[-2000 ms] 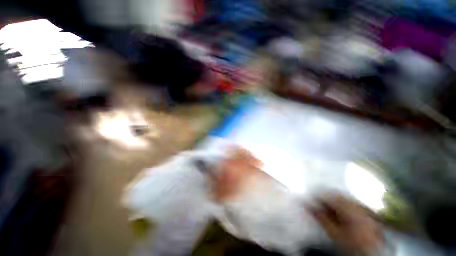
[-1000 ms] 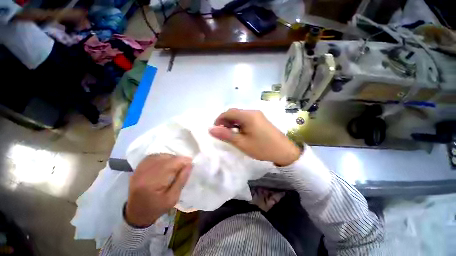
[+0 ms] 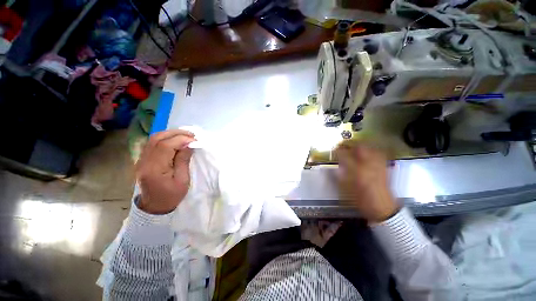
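Note:
A white garment piece (image 3: 220,203) lies over the table's front left part and hangs past its edge; its upper part is washed out by glare. My left hand (image 3: 164,170) pinches its upper left corner between thumb and fingers. My right hand (image 3: 367,179) is blurred, off the cloth, at the table's front edge just below the needle area; whether it holds anything cannot be told. The sewing machine head (image 3: 347,82) stands above and behind my right hand, its needle area bright with glare.
Blue tape (image 3: 161,111) marks the table's left edge. A blue pen (image 3: 485,96) lies along the machine arm. Black round parts (image 3: 428,135) sit under the arm. A brown wooden surface (image 3: 229,44) with a dark flat object is behind. Cloth heaps (image 3: 111,88) lie at far left; pale cloth (image 3: 499,253) is at lower right.
My right hand has let go of the cloth and moved right, below the needle area. My left hand has moved up, holding a corner of the cloth. The view has shifted slightly.

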